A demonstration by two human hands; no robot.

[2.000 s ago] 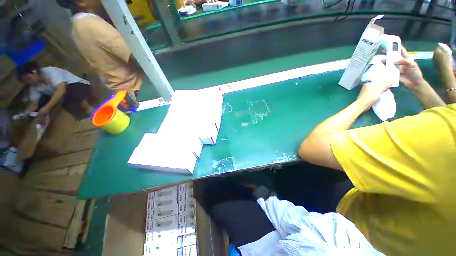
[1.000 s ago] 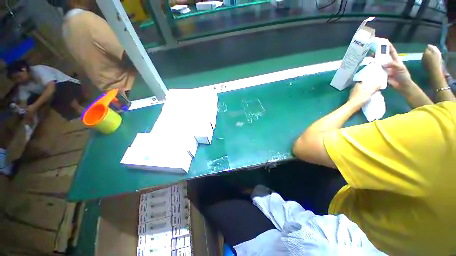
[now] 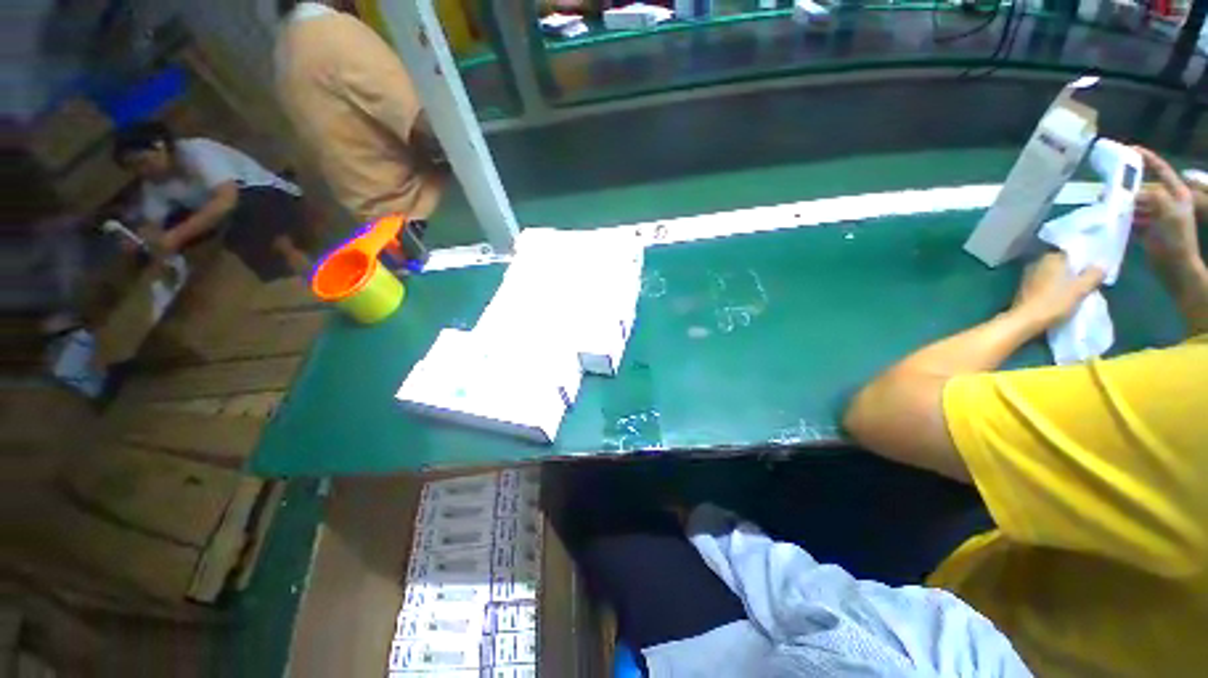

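Note:
Neither of my hands is in view. White retail boxes (image 3: 556,298) lie in low, uneven stacks on the green workbench (image 3: 768,384), nearest in front of me. Below the bench edge, an open brown carton (image 3: 355,563) holds white boxes (image 3: 457,570) packed in tight rows, their grey-printed faces showing. The carton's lower part is cut off by the picture's edge.
A person in yellow (image 3: 1100,450) at the right holds a white handheld product (image 3: 1121,219) beside an open upright box (image 3: 1031,186). Orange and yellow cups (image 3: 364,281) stand near a white post (image 3: 457,126). A pale blue garment (image 3: 821,616) and blue stool edge (image 3: 625,660) show below.
My view has turned left, so the bench things appear further right. The neighbour's hands and white product have shifted slightly. The box stacks and packed rows look unchanged.

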